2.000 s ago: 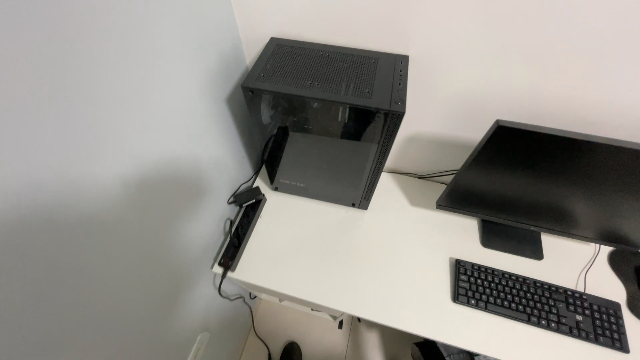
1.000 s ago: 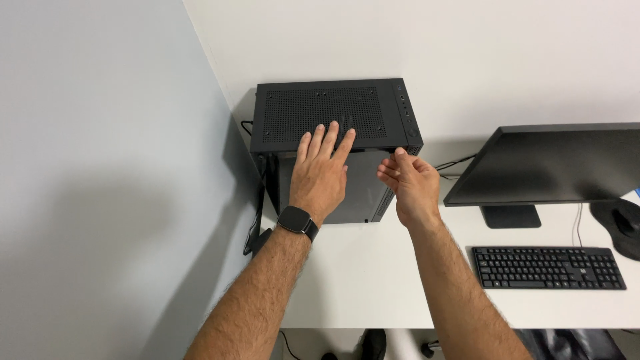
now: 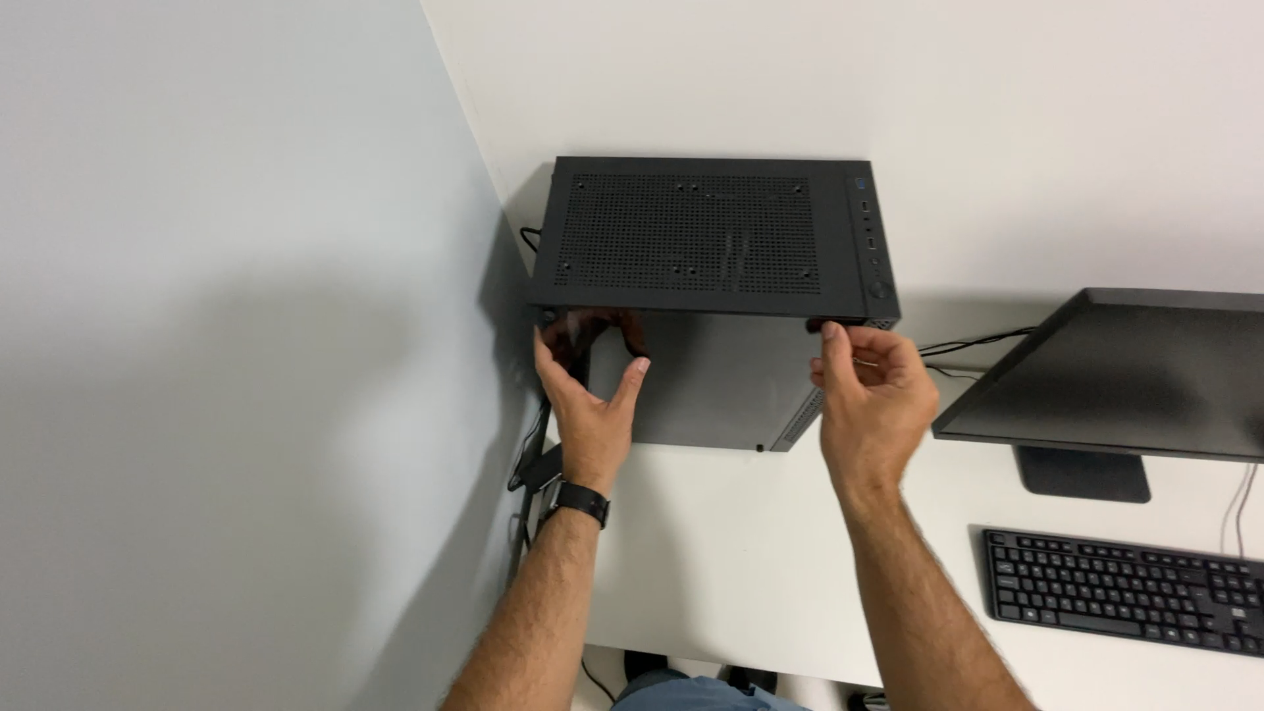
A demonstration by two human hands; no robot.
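A black computer case (image 3: 691, 232) with a perforated top stands against the wall, its glossy glass side panel (image 3: 706, 385) facing me. My left hand (image 3: 592, 405), with a black watch on the wrist, is at the panel's upper left corner, thumb and fingers spread apart; the panel mirrors them. Near the panel's upper right corner is my right hand (image 3: 874, 395), its thumb and fingertips pinched together at the top edge. Whether they grip a screw or the panel's edge cannot be told. A small thumbscrew (image 3: 760, 448) shows at the panel's lower right.
The case stands on a white desk (image 3: 741, 553). To the right are a black monitor (image 3: 1116, 375) and a black keyboard (image 3: 1126, 588), with cables running behind. A power strip and cables (image 3: 538, 472) lie by the left wall, close to my left wrist.
Both hands came into view after the oldest frame. My left hand has moved from the top front edge of the case to the panel's upper left corner. My right hand stays near the upper right corner.
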